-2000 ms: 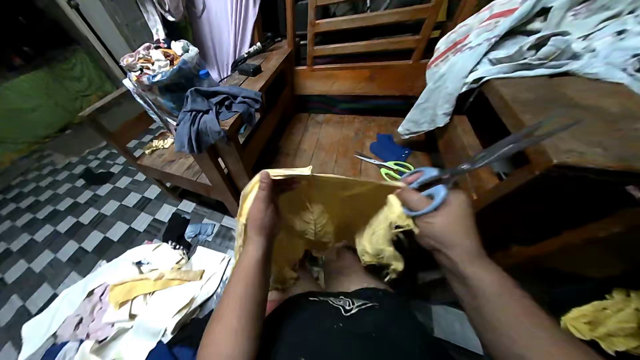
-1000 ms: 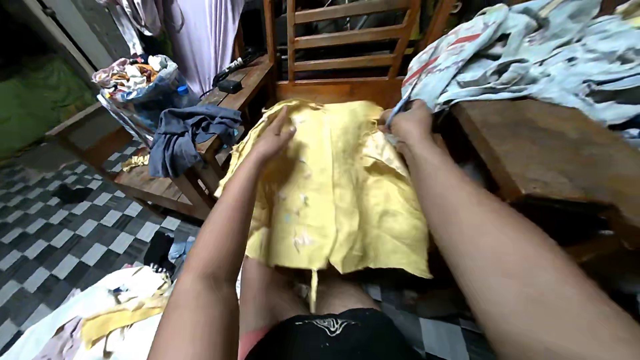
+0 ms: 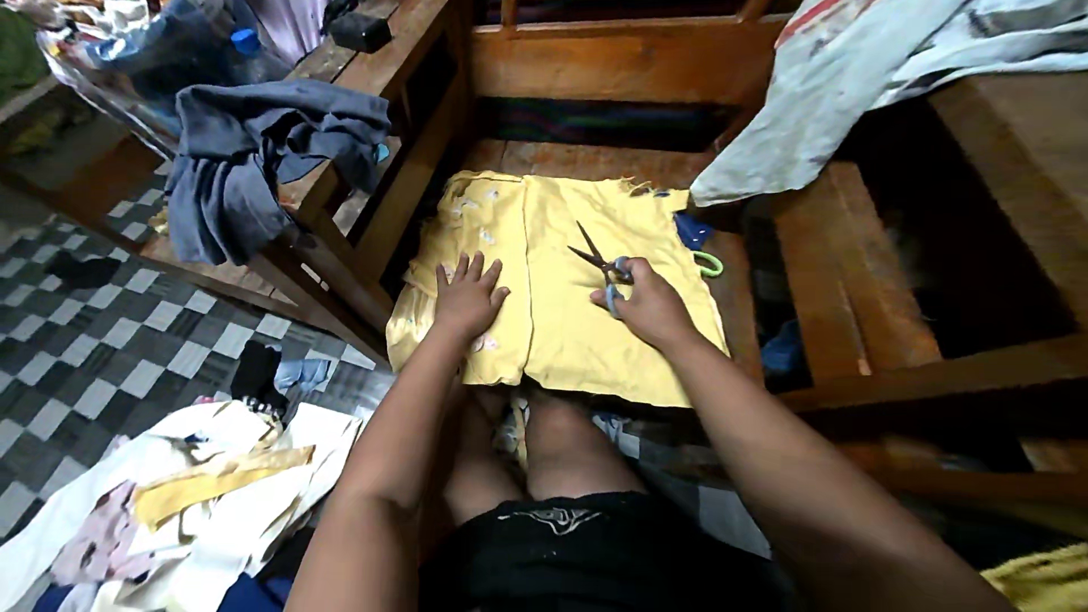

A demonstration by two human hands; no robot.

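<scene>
A yellow cloth [image 3: 578, 340] with frayed edges and small printed patches lies spread over the wooden bench seat, its near edge by my knees. My left hand [image 3: 469, 302] rests on its left half, palm down, fingers spread, holding nothing. In my right hand [image 3: 650, 302] are scissors [image 3: 602, 262] with blue handles; their blades are parted and point up and left above the cloth. Green-handled scissors [image 3: 708, 264] show only a handle at the cloth's right edge, beside a dark blue fabric piece [image 3: 692, 228].
A grey garment [image 3: 263, 161] hangs over the bench arm at left. A pale cloth [image 3: 790, 127] drapes down at upper right. Fabric scraps [image 3: 221, 484] are heaped on the checkered floor [image 3: 161, 340] at lower left. A black box [image 3: 360, 32] sits on the upper-left ledge.
The yellow cloth, held up by both hands a second ago, now lies flat on the seat. My left hand has let go of its edge and lies on top. The view has tilted down.
</scene>
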